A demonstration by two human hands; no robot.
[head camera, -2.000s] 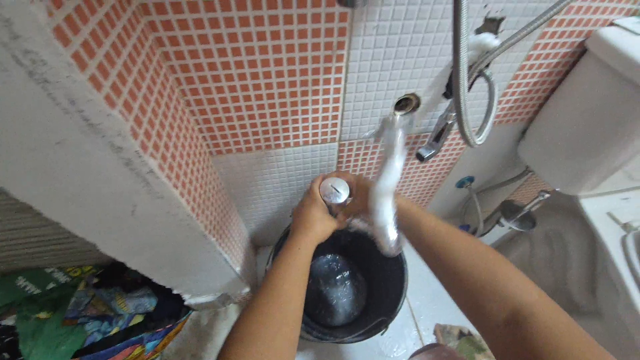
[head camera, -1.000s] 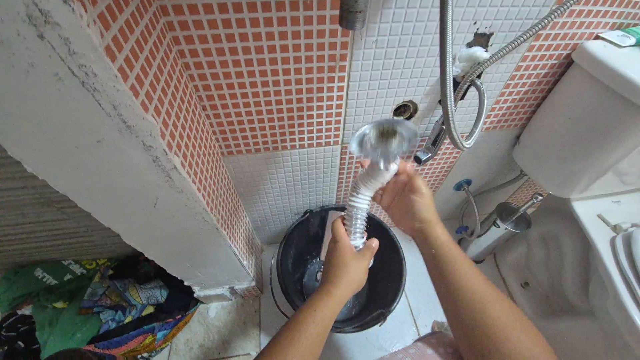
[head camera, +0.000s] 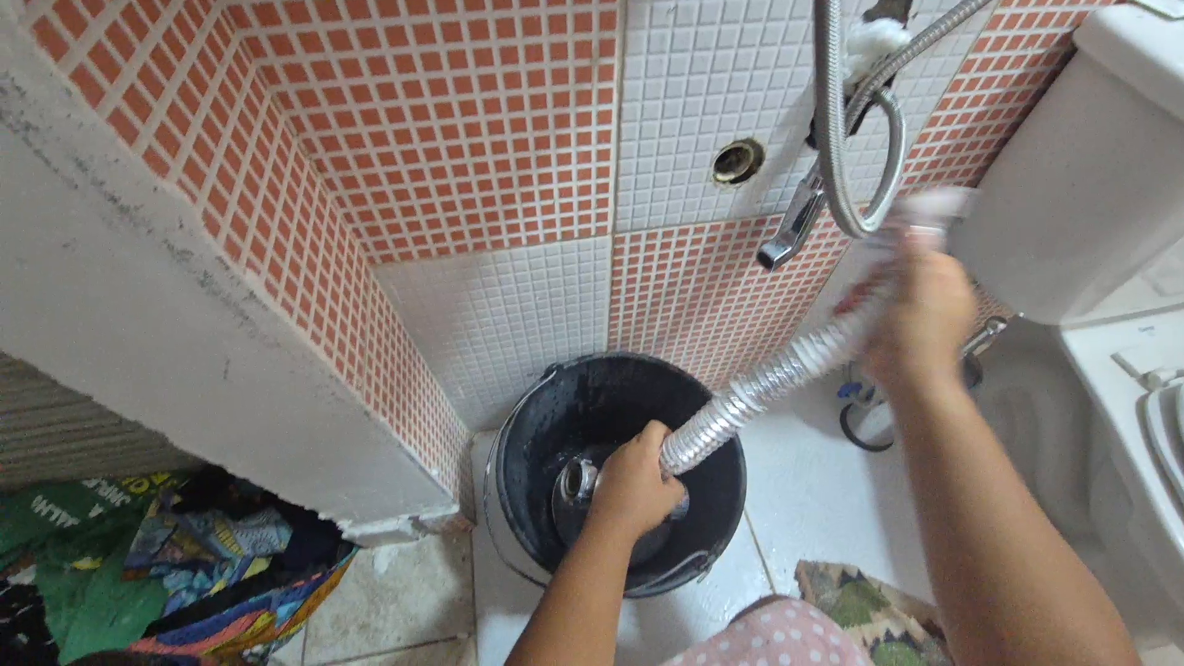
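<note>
A silvery corrugated flexible drain pipe (head camera: 731, 416) runs slantwise from over the bucket up to the right. My left hand (head camera: 636, 481) grips its lower end above the black bucket (head camera: 618, 375). The upper end is in my right hand (head camera: 920, 319), which is blurred, as is the pale flared piece (head camera: 932, 205) just beyond it. Inside the bucket lies a round metal fitting (head camera: 579, 479), left of my left hand; whether it joins the pipe is hidden.
A braided metal hose (head camera: 832, 120) loops near my right hand, beside a chrome hand sprayer (head camera: 794, 227). An open drain hole (head camera: 737, 162) is in the tiled wall. The toilet (head camera: 1064, 157) stands at right, a wall edge (head camera: 231, 342) and a cloth heap (head camera: 222, 555) at left.
The pipe was held upright and bunched one second ago; now it is stretched out slantwise. My right hand has moved up and right, my left hand down over the bucket.
</note>
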